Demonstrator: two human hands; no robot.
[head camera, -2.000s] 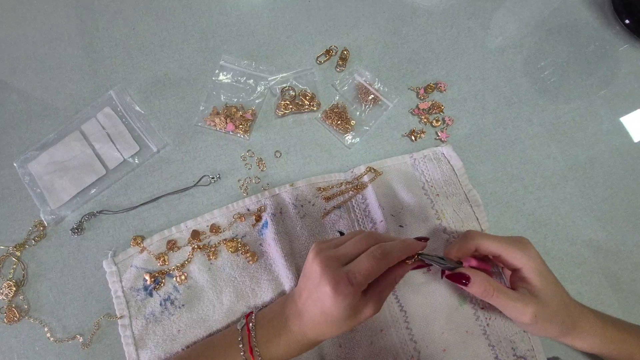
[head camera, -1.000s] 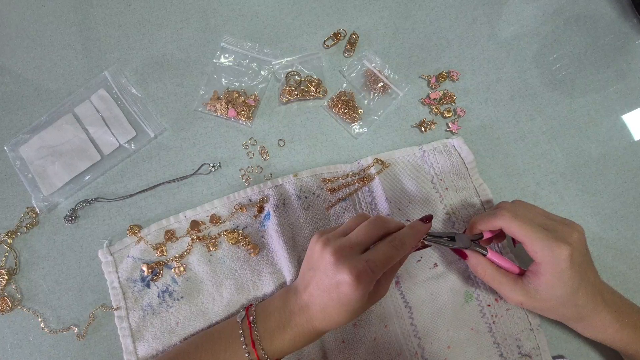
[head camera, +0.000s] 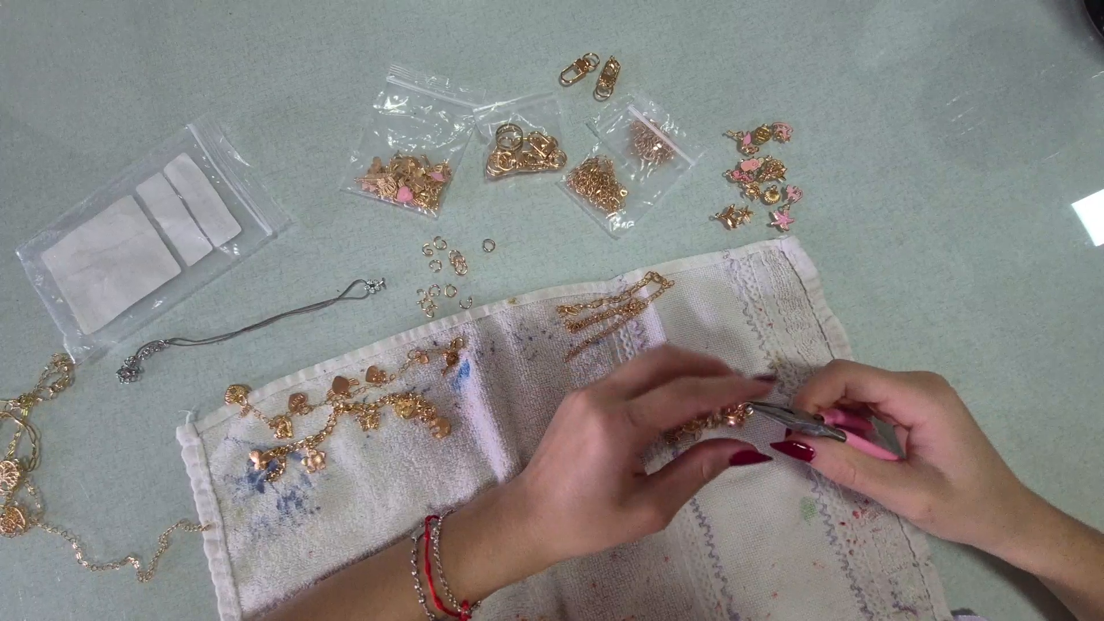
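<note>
My right hand (head camera: 906, 448) is closed around pink-handled jewelry pliers (head camera: 806, 423), whose metal jaws point left. The jaw tips meet a gold charm chain (head camera: 707, 423) by my left hand (head camera: 621, 440). My left thumb and fingers curve around that chain, partly hiding it; whether they pinch it is unclear. Both hands are over a stained white towel (head camera: 552, 414). Gold charm chains (head camera: 345, 405) lie on the towel's left part, and plain gold chain pieces (head camera: 614, 310) near its top edge. Loose gold jump rings (head camera: 444, 267) lie on the table just above the towel.
Zip bags hold gold and pink charms (head camera: 405, 183), clasps and rings (head camera: 524, 155), and small rings (head camera: 597, 185). Two gold swivel clasps (head camera: 593, 76) lie above. Loose charms (head camera: 759, 177) are at right. A labelled plastic bag (head camera: 151, 237), grey cord (head camera: 259, 326) and gold chains (head camera: 26, 448) are at left.
The fingers of my left hand have lifted and spread from the plier tips, and the gold charm chain now shows between them. The pliers remain in my right hand.
</note>
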